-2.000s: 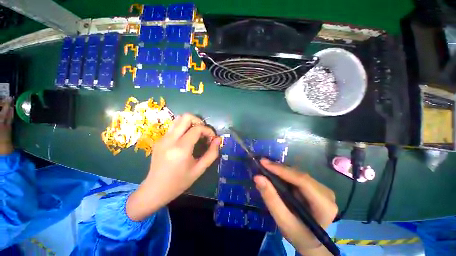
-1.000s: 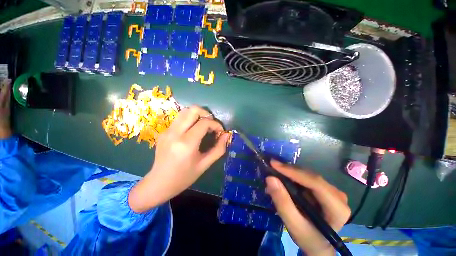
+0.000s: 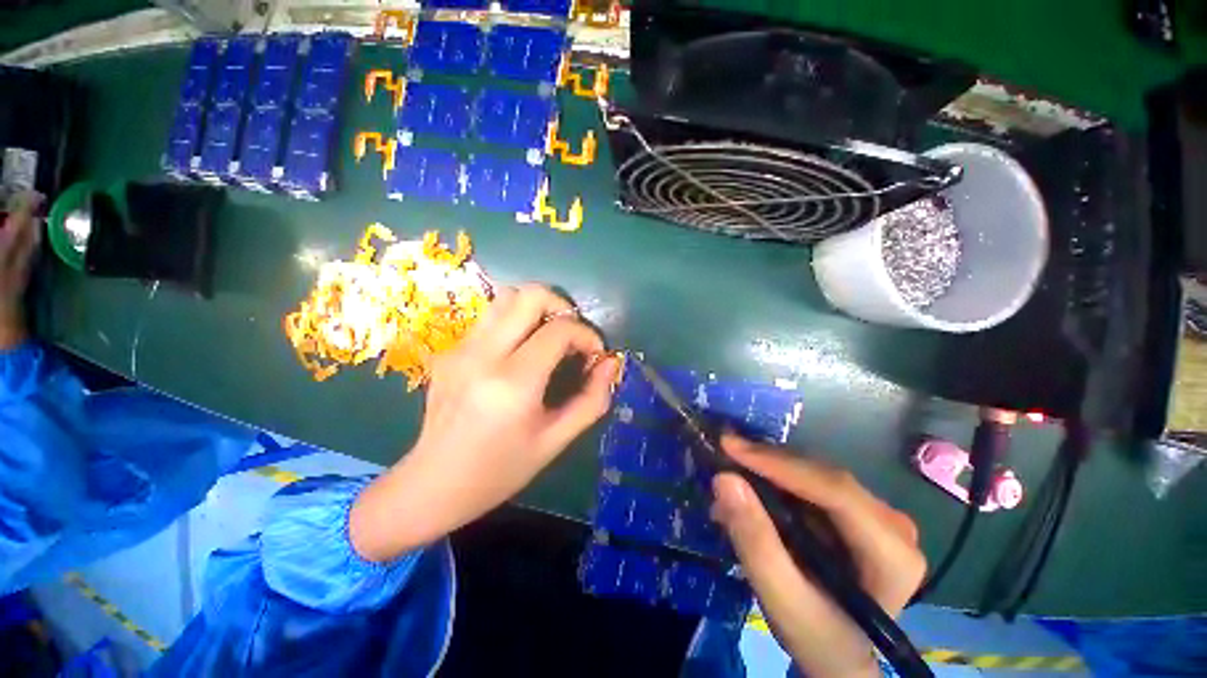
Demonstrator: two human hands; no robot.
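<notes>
My right hand (image 3: 827, 550) is shut on the black soldering iron (image 3: 781, 510), whose thin tip is at the top left corner of the near blue circuit boards (image 3: 649, 510). My left hand (image 3: 510, 404) pinches a small orange flex cable (image 3: 614, 360) at that same corner, beside the iron tip. The fingers hide most of the flex cable. A thin strand shows above the left fingers; whether it is solder wire I cannot tell. The pile of loose flex cables (image 3: 384, 305) lies left of my left hand.
Finished boards with orange hooks (image 3: 477, 113) lie at the back. Bare boards (image 3: 258, 113) stand far left, above the solder reel stand (image 3: 159, 236). A fume fan (image 3: 748, 192), white cup (image 3: 980, 245) and pink item (image 3: 966, 473) are right. Another person's hand (image 3: 16, 258) is at the left edge.
The view has shifted, so the boards and fan sit differently in the picture. Both hands stay at the same board corner, with the flex cable and the iron still held.
</notes>
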